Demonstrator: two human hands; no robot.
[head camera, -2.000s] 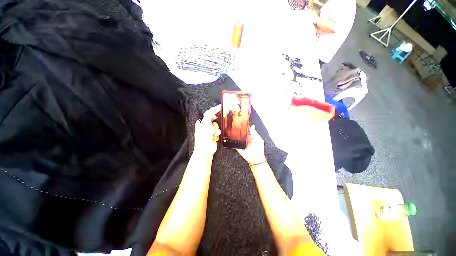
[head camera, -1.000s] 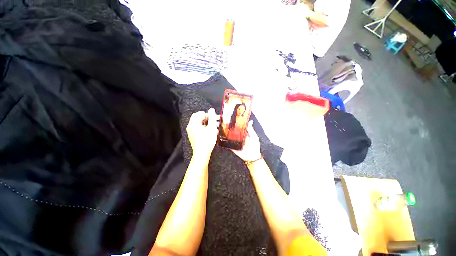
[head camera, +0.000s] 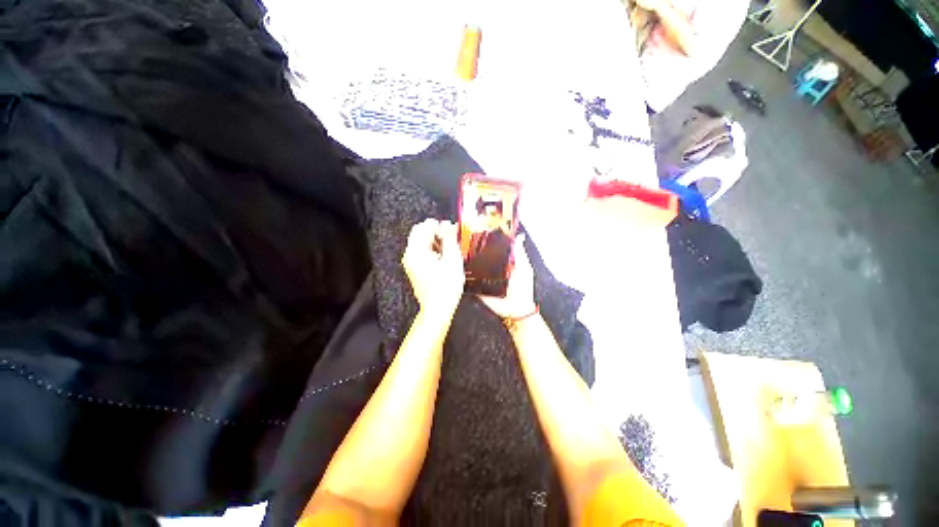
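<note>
A smartphone (head camera: 489, 235) in a red-pink case with a lit screen is held upright over the dark garment. My right hand (head camera: 518, 283) holds it from its right side and lower edge. My left hand (head camera: 435, 257) is beside the phone's left edge, fingers curled together; a small dark spot shows at them, and I cannot tell if anything is held. The charcoal speckled garment piece (head camera: 484, 412) lies under my forearms and across the table edge. Small dark bits (head camera: 647, 453) lie on the white table at right.
A large black garment heap (head camera: 175, 206) fills the left. A striped bundle (head camera: 400, 103), an orange cylinder (head camera: 468, 54) and a red tray (head camera: 633, 196) are on the table. A wooden board (head camera: 777, 412) with a metallic flask (head camera: 846, 501) stands right. A person's arm (head camera: 669, 26) shows at top.
The phone's screen picture has changed. My left hand has left the phone's edge, where it was two seconds ago, and curled. The view has shifted slightly, bringing the flask into sight.
</note>
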